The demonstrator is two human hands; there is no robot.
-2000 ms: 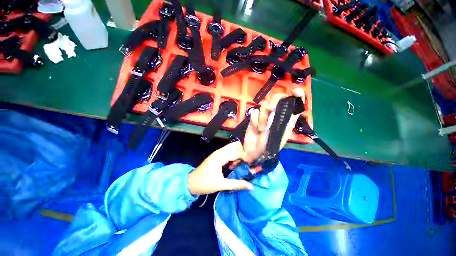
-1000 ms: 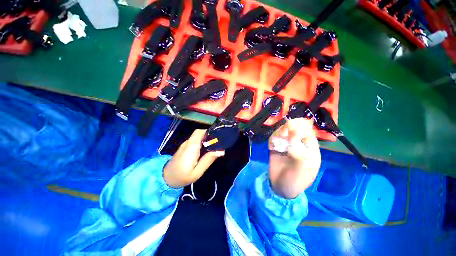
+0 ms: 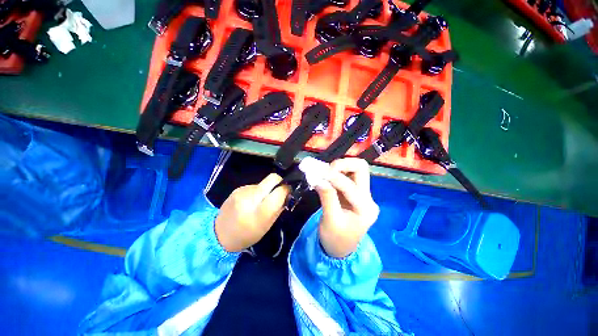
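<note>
A black wristwatch [image 3: 293, 190] is in front of my chest, just off the near edge of the tray, seen nearly edge-on and partly hidden by fingers. My left hand [image 3: 249, 213] grips it from the left. My right hand [image 3: 346, 203] pinches a small white cloth [image 3: 315, 172] against the upper right side of the watch. The orange-red compartment tray [image 3: 387, 98] holds many black watches, lying at various angles. Several straps hang over its near edge.
A crumpled white wipe [image 3: 68, 30] and a white bottle [image 3: 118, 10] are at the upper left of the green bench [image 3: 79, 92]. Another watch tray [image 3: 19, 52] is at far left, one more at upper right. A blue stool [image 3: 493, 246] stands below right.
My right hand has moved left with the white cloth and now meets the watch. The watch has turned from its round side facing up to nearly edge-on in my left hand. The view has shifted slightly.
</note>
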